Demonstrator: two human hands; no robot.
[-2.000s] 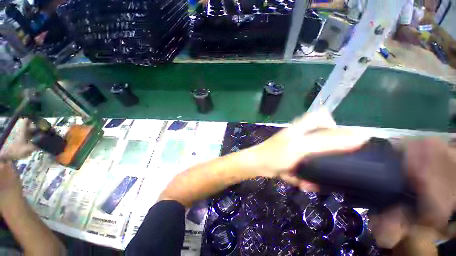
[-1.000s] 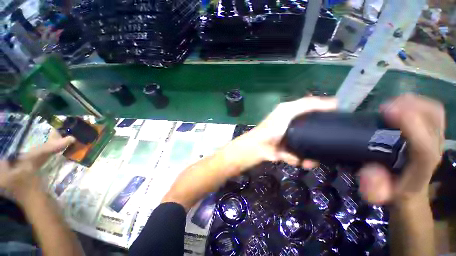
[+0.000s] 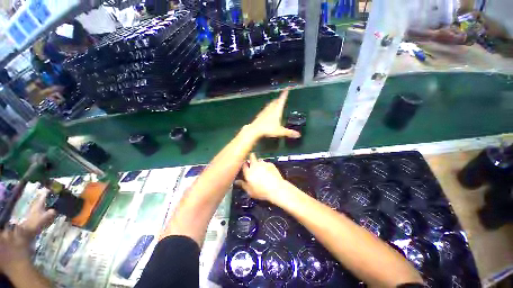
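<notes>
My left hand (image 3: 269,121) reaches over the green belt with thumb and fingers spread beside an upright black cylindrical unit (image 3: 295,125); it holds nothing. My right hand (image 3: 260,179) is at the far left corner of the glossy black blister tray (image 3: 394,163), its fingers bent and pointing away from me. Whether it touches a unit in the corner pocket is too dark to tell. The tray has rows of round pockets with shiny discs; whether these are units or bare pockets is unclear.
More units stand on the green conveyor belt (image 3: 225,121). A white perforated upright (image 3: 363,93) crosses it. Grouped units (image 3: 495,169) stand on the brown board at right. At left are printed sheets (image 3: 152,208), a green hand press (image 3: 42,146) and another person's hands (image 3: 25,230). Stacked trays (image 3: 140,62) are beyond.
The black unit held between both my hands is no longer seen in them. My left hand has moved forward over the belt; my right hand has moved left to the tray's far corner. The view has shifted.
</notes>
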